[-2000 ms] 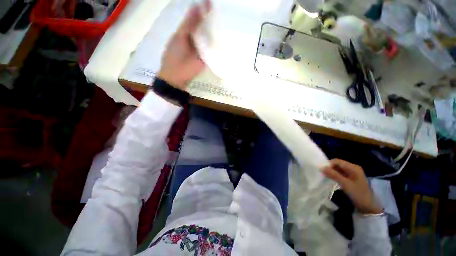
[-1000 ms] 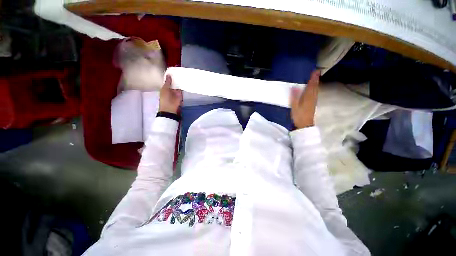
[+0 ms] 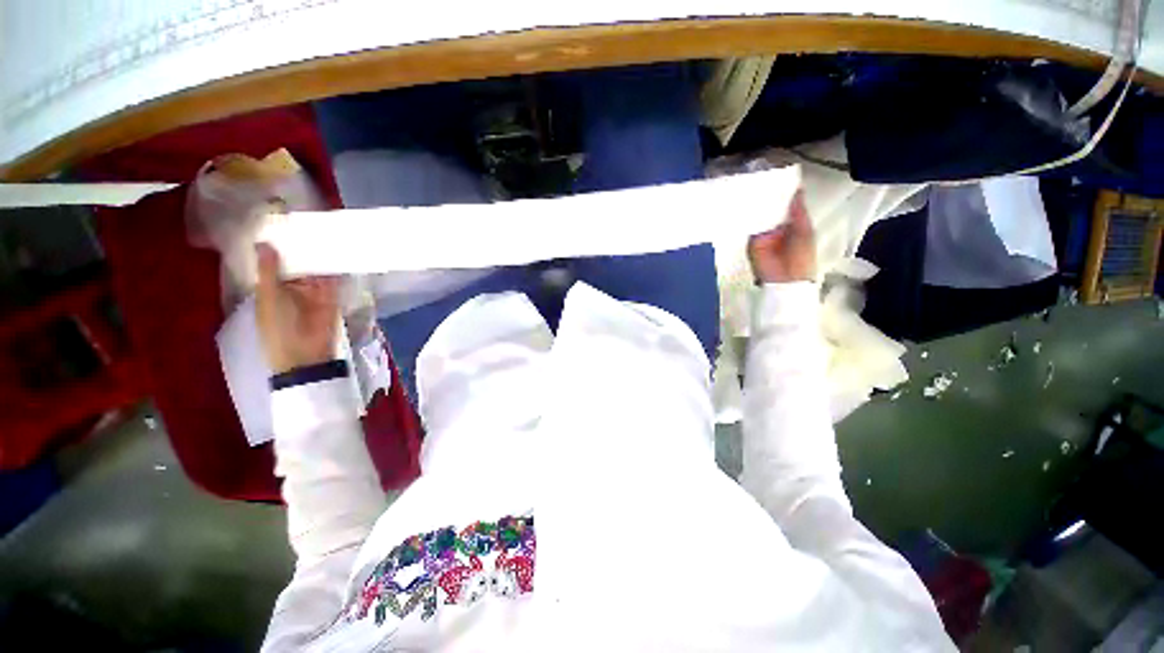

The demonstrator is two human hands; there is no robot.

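A white, opaque fabric strip (image 3: pixel 523 232) is stretched nearly level across the space above my lap, its right end slightly higher. My left hand (image 3: pixel 301 314) holds its left end, with fingers partly hidden at the strip's edge. My right hand (image 3: pixel 785 245) holds its right end between thumb and fingers. The strip looks flat and taut between the two hands.
The table's wooden edge (image 3: pixel 536 51) runs across the top. A red container (image 3: pixel 160 344) with white pieces (image 3: pixel 243 370) is left of my knees. A cream fabric pile (image 3: pixel 868 338) lies right. A pale narrow band (image 3: pixel 1085 147) hangs at the upper right. Scraps litter the green floor.
The strip has left the table top and is now held over my lap. Since one second ago my hands have moved farther apart. The view has tilted down, and the machine is out of view.
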